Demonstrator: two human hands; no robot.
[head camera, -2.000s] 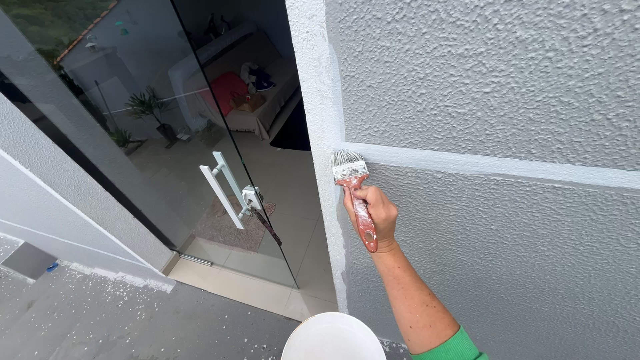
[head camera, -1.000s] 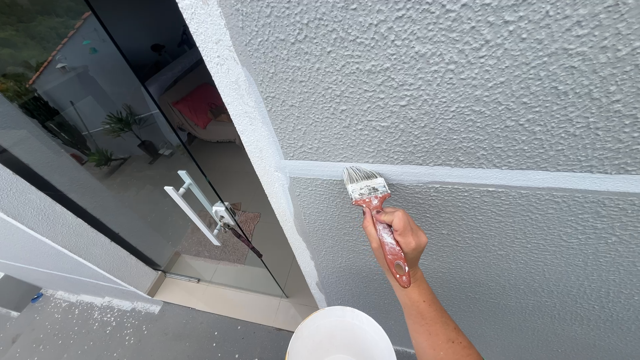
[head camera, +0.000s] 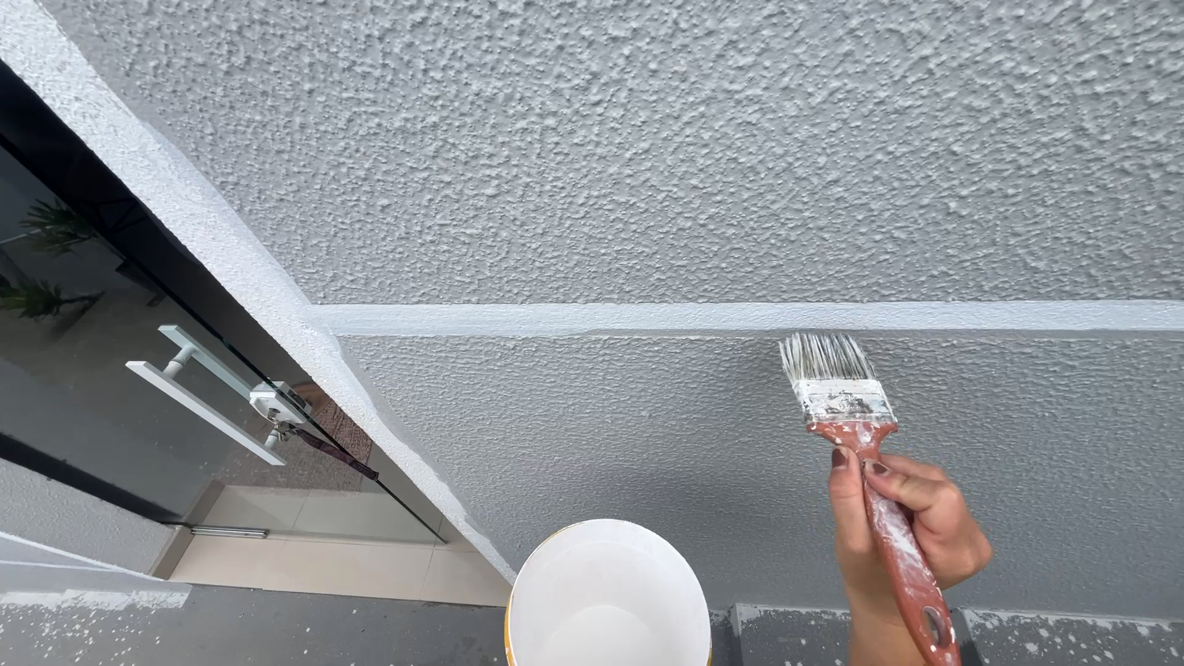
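Note:
My right hand (head camera: 911, 523) is closed around the red handle of a flat paintbrush (head camera: 856, 398), its bristles pointing up and smeared with white paint. The bristle tips are just below a white horizontal band (head camera: 647, 317) on the textured grey wall (head camera: 592, 166); whether they touch the wall I cannot tell. At the bottom centre is a round bucket (head camera: 610, 592) with white paint inside. My left hand is out of view, and what holds the bucket is hidden.
A white-painted wall edge (head camera: 213, 240) borders the doorway on the left. There, a glass door (head camera: 102, 370) has a white bar handle (head camera: 208, 412) and a lock with hanging keys. Paint spots speckle the grey floor (head camera: 277, 629) below.
My right hand has moved the brush rightward along the white band, away from the doorway edge, and the bristles are now just under the band. The view has shifted right.

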